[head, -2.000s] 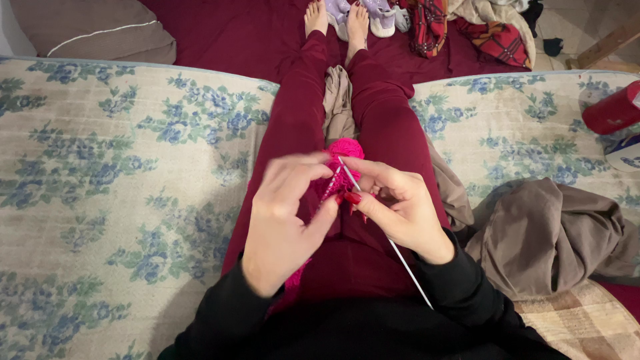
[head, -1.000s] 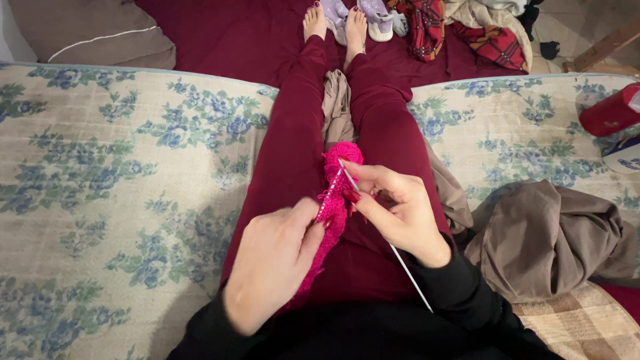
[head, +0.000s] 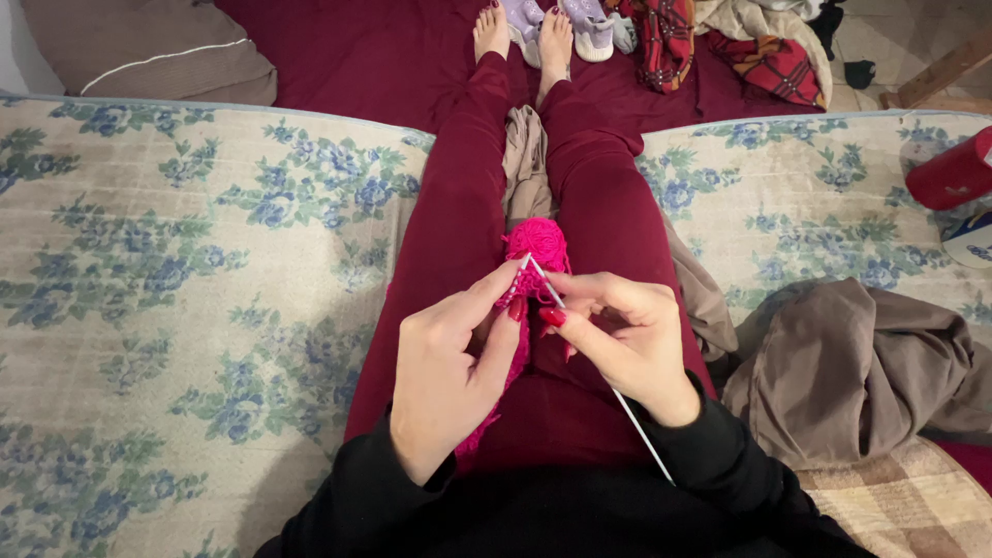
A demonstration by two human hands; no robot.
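Note:
My left hand [head: 457, 364] pinches bright pink knitting [head: 518, 341] and the stitches on a needle whose pale tip shows above the fingers. In my right hand [head: 628, 341] is a long thin knitting needle [head: 643, 439], gripped between thumb and fingers. It slants from beside the black sleeve up to the work, where the two tips meet. Just beyond the tips, a ball of pink yarn [head: 538, 242] rests between my thighs. The knitted strip hangs below my left fingers toward my lap, partly hidden by that hand.
My outstretched legs lie across a floral mattress [head: 116, 256]. To the right are a crumpled grey-brown cloth [head: 845, 372], a red cylindrical object [head: 949, 170] and a checked blanket [head: 891, 496]. Lilac shoes [head: 589, 31] stand by my feet; a grey-brown cushion [head: 155, 54] lies far left.
My left hand has moved up along the knitting toward the needle tips since one second ago. My right hand stays in about the same place, holding its needle.

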